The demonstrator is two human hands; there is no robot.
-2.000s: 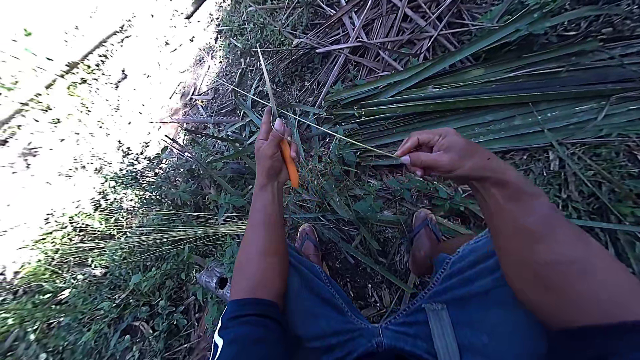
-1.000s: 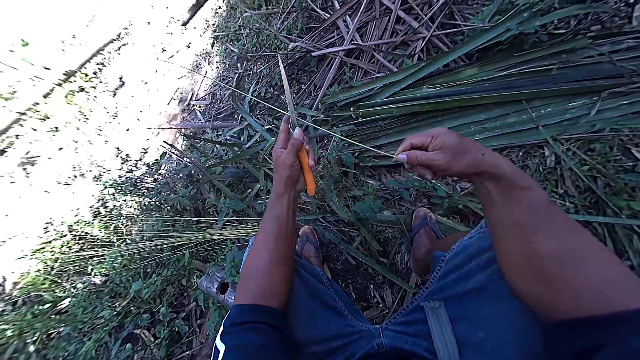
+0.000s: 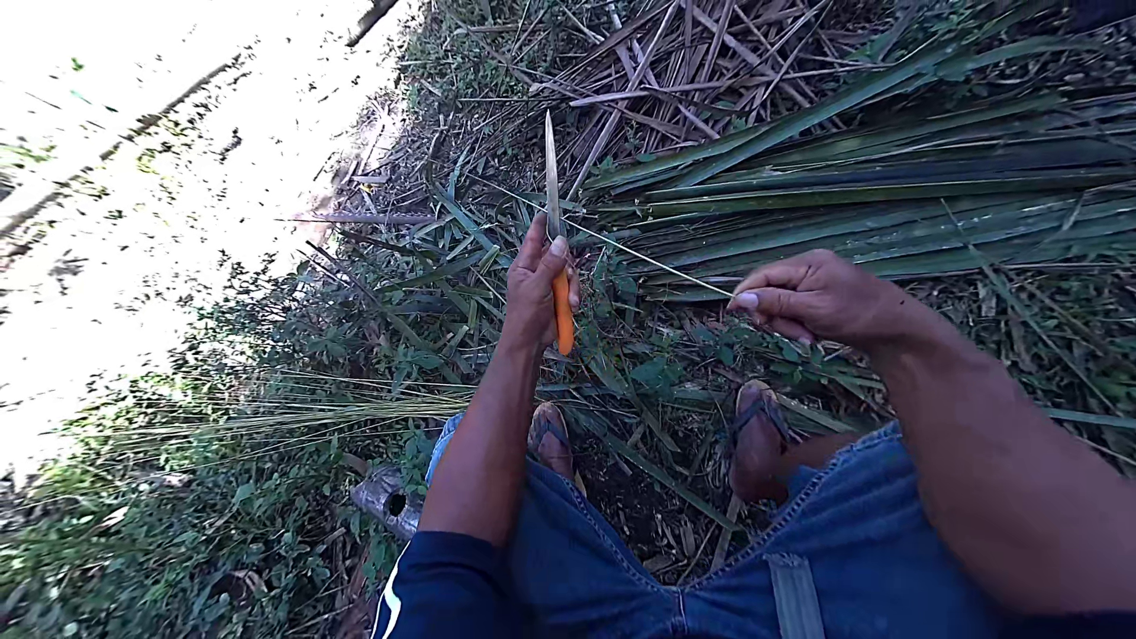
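Note:
My left hand (image 3: 537, 288) grips the orange handle of a knife (image 3: 553, 173), its thumb near the base of the blade, which points away from me. A thin palm-leaf midrib (image 3: 657, 264) runs across the knife near the base of the blade. My right hand (image 3: 785, 297) pinches the rib's near end between thumb and fingers. Long green palm leaflets (image 3: 852, 186) lie on the ground beyond my right hand. A bundle of thin stripped ribs (image 3: 355, 413) lies to the left of my left forearm.
Dry brown leaf strips (image 3: 692, 53) are heaped at the top. A grey object with a dark hole (image 3: 390, 504) lies by my left leg. My sandalled feet (image 3: 759, 435) stand on the weedy ground. Bright sunlit ground (image 3: 177, 177) is at the upper left.
My left hand with the knife has moved to the right along the rib, closer to my right hand. My right hand has stayed nearly in place, still pinching the rib.

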